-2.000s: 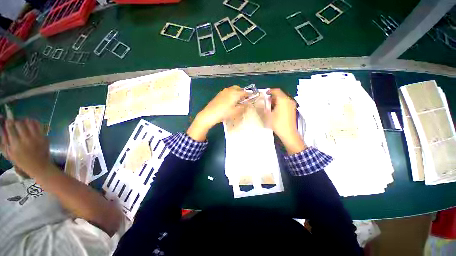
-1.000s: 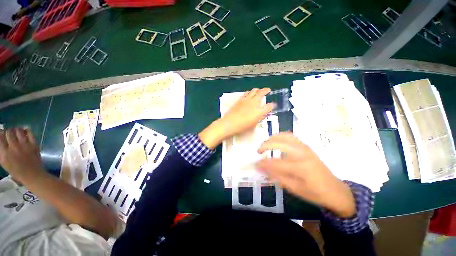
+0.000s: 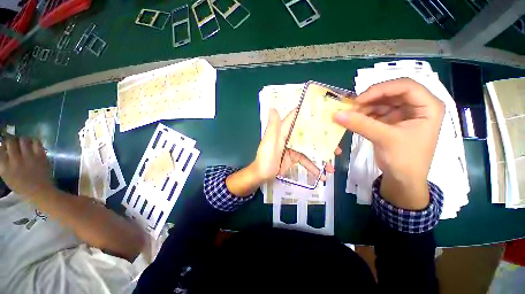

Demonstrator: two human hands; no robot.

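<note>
My left hand (image 3: 266,154) holds a thin phone frame (image 3: 299,182) from below and the left, tilted above the bench; its fingers show through the frame's lower open window. A tan adhesive piece (image 3: 314,129) with a small dark slot covers the upper part of the frame. My right hand (image 3: 403,123) pinches the piece near its upper right corner between thumb and fingers. Below the frame lies an adhesive sheet (image 3: 304,215) with open windows at its near end; the hands and frame hide part of it.
A white stack (image 3: 455,172) and black slab (image 3: 469,103) lie right, tan sheets (image 3: 506,143) farther right. Another sheet stack (image 3: 167,95) and slotted sheet (image 3: 161,175) lie left. A coworker's arm (image 3: 80,212) is at left. A rail (image 3: 276,56) borders the belt with frames.
My left hand now holds the phone frame up, off the bench. My right hand has moved up and right from over the sheet and now holds the tan piece. The view has shifted slightly.
</note>
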